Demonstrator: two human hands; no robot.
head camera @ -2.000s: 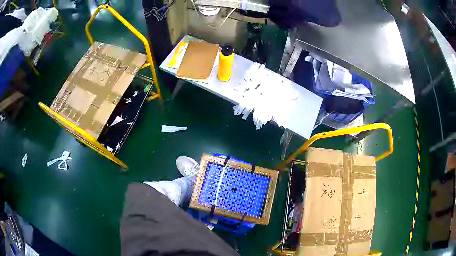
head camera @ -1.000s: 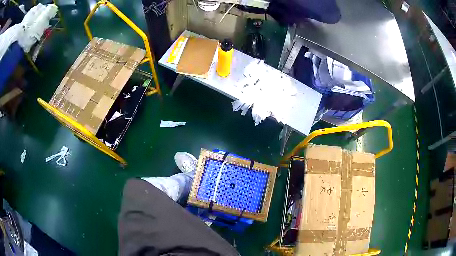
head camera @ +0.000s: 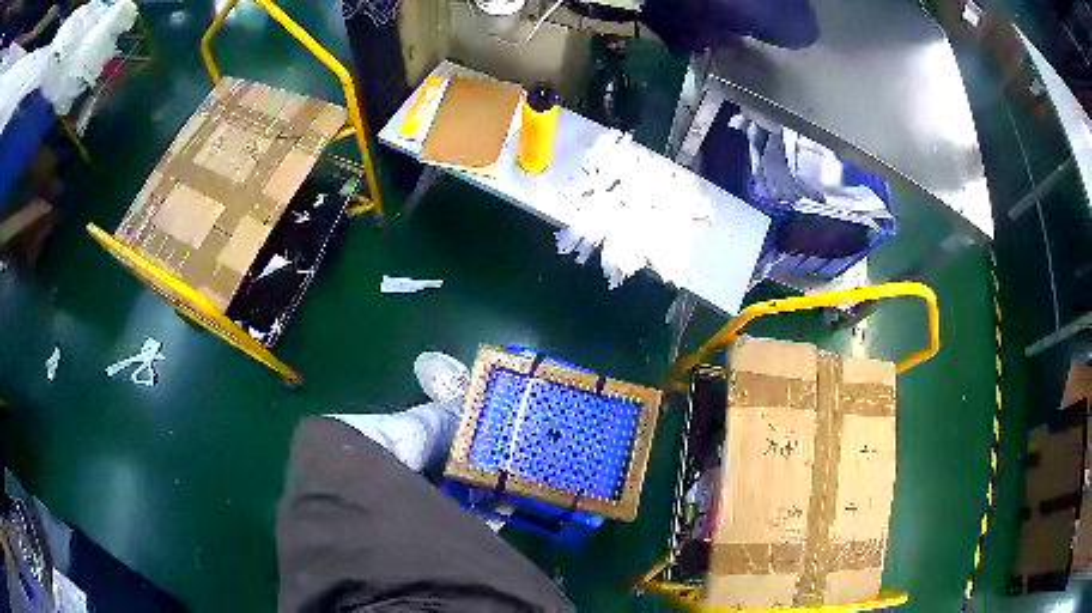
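Neither my left hand nor my right hand is in view. A blue plastic stool (head camera: 557,434) with a perforated top edged in brown cardboard stands nearest in front, beside my leg and shoe. Behind it is a narrow white side table (head camera: 730,258). On the table lie a pile of white scraps (head camera: 629,210), an upright yellow bottle (head camera: 538,134) with a black cap, and a flat tan board (head camera: 473,122). My dark sleeve or garment (head camera: 383,527) fills the bottom centre.
A trolley with yellow handles and a taped cardboard top (head camera: 228,180) stands at the left, another (head camera: 808,467) at the right. A blue bin (head camera: 826,228) holds white and grey cloth under a metal table (head camera: 880,96). White scraps (head camera: 411,285) lie on the green floor.
The stool, side table and trolleys have shifted slightly upward in the picture as the view tilts. No object has visibly been moved, and no hand has appeared.
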